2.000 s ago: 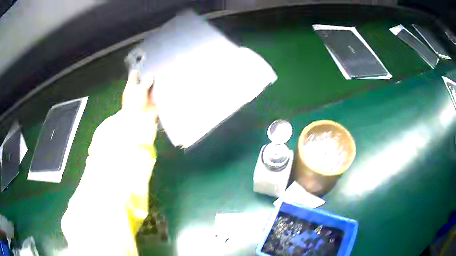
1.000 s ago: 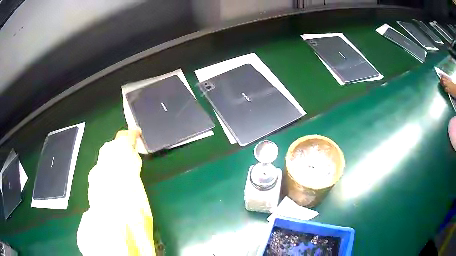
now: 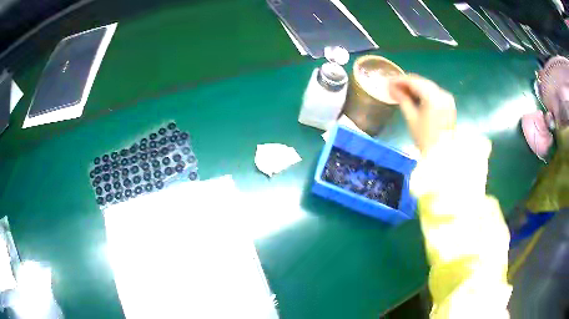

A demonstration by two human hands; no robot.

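My right hand [image 3: 427,106] is at the right rim of the brown tub [image 3: 369,106], fingertips bent together; whether they hold anything cannot be told. Pale scraps show inside the tub. A translucent white bottle [image 3: 322,99] with its round lid up stands left of the tub. The blue bin [image 3: 359,202] with tiny black pieces lies in front of them. A large white sheet or slab [image 3: 181,255], washed out by glare, lies at the lower left, cut off by the bottom edge. My left hand is out of the picture.
A clear sheet of black rings [image 3: 143,163] touches the white sheet's top edge. A crumpled white wipe [image 3: 276,158] lies left of the bin. Grey tablets [image 3: 67,73] lie along the back. Shiny film [image 3: 34,290] is at lower left. Another person's sleeve [image 3: 552,174] and a pink fan [image 3: 555,81] are at right.
The view has shifted down. The left arm, last seen at a tablet's backing sheet, has left the picture. My right hand and arm have appeared at the tub. The white sheet now shows in front.
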